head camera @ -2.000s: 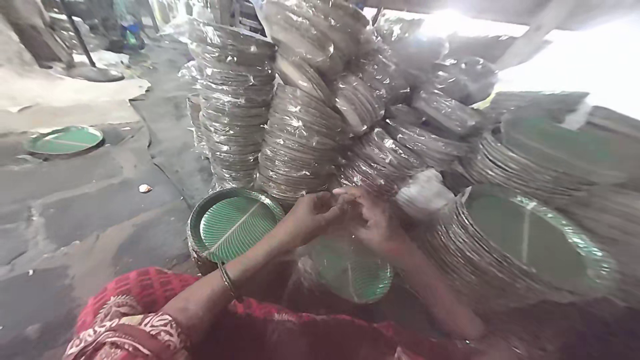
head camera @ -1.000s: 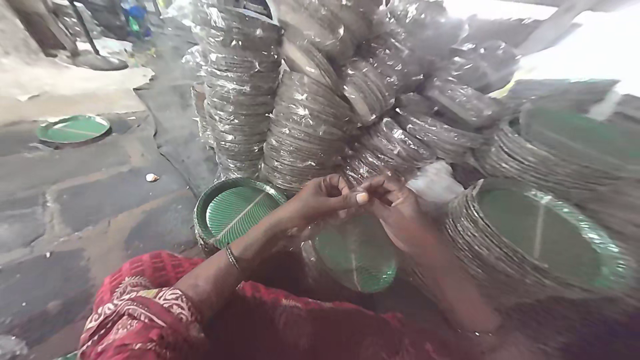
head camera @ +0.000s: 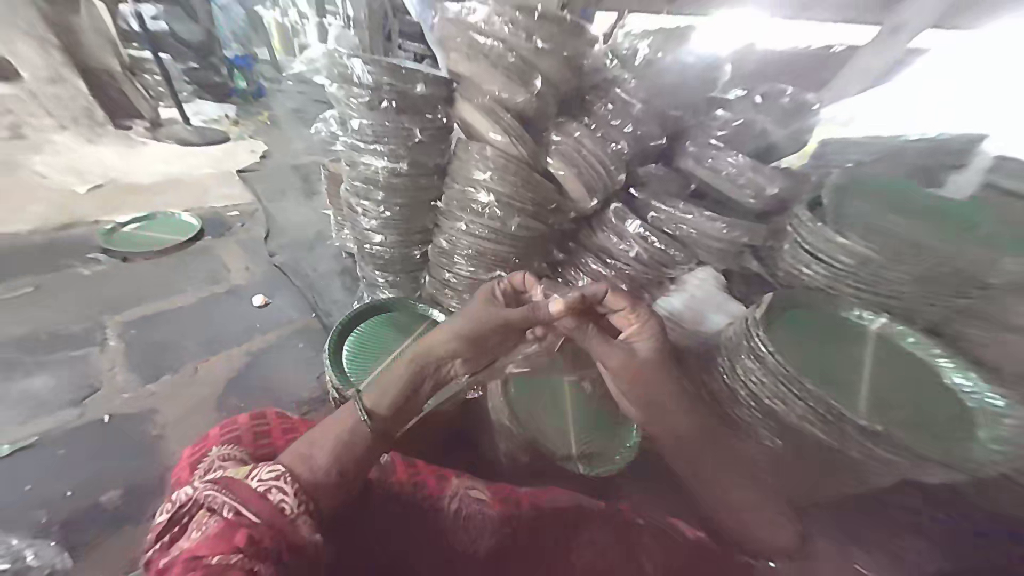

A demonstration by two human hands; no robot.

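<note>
My left hand (head camera: 488,328) and my right hand (head camera: 628,340) meet at their fingertips, pinching the gathered top of a clear plastic bag (head camera: 540,356). Below them, against my lap, leans a green leaf-patterned disposable plate (head camera: 572,420), seemingly inside that bag; whether more plates lie behind it is hidden. Beside my left forearm is a stack of green plates (head camera: 376,340), partly covered by the arm. A large stack of green plates (head camera: 868,376) leans on its side to the right of my right hand.
Tall columns of plastic-wrapped plates (head camera: 392,176) rise in front, with more wrapped bundles (head camera: 640,232) heaped to their right. White crumpled plastic (head camera: 700,300) lies behind my right hand. One green plate (head camera: 152,232) rests on the stone floor (head camera: 192,344) at left.
My hands have stayed together over the bagged plate while the fingers shifted at its gathered top. The right hand's fingers are more bent now than one second ago.
</note>
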